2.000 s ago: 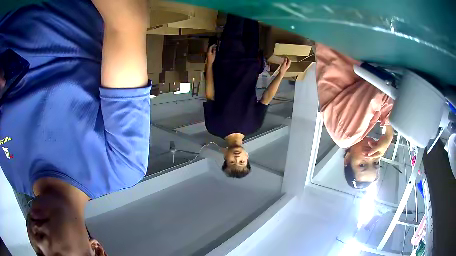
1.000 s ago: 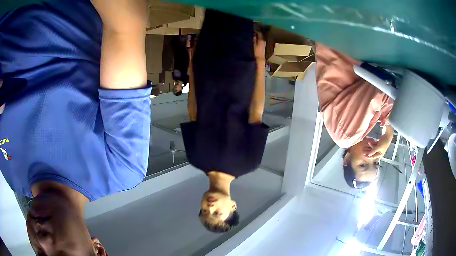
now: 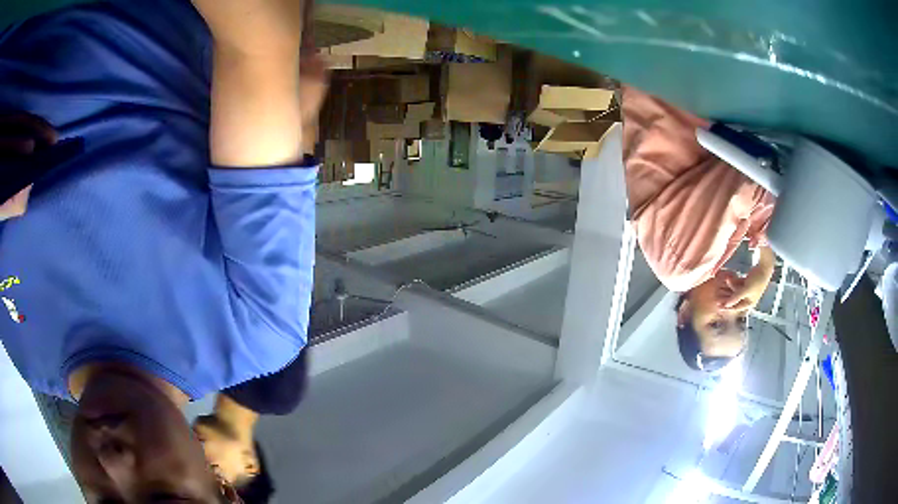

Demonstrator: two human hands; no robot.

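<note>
The view is upside down. Neither my left hand nor my right hand can be made out as mine. The nearest thing is a glossy green surface (image 3: 551,44) across the top edge and upper right. Shiny pale streaks (image 3: 772,44) lie on it. A large grey-white object (image 3: 822,212), perhaps a bin or a machine housing, shows at the right. No fan parts can be made out.
A person in a blue shirt (image 3: 128,226) fills the left, with another person (image 3: 281,384) partly hidden behind. A person in a pink top (image 3: 679,197) is at the right. Open cartons (image 3: 576,101), stacked cartons (image 3: 478,94) and a pale pillar (image 3: 594,266) stand behind.
The dark-clothed person has moved from the centre to the left, behind the blue-shirted person. The blue-shirted person has shifted slightly right. The green surface and the pink-topped person look almost unchanged.
</note>
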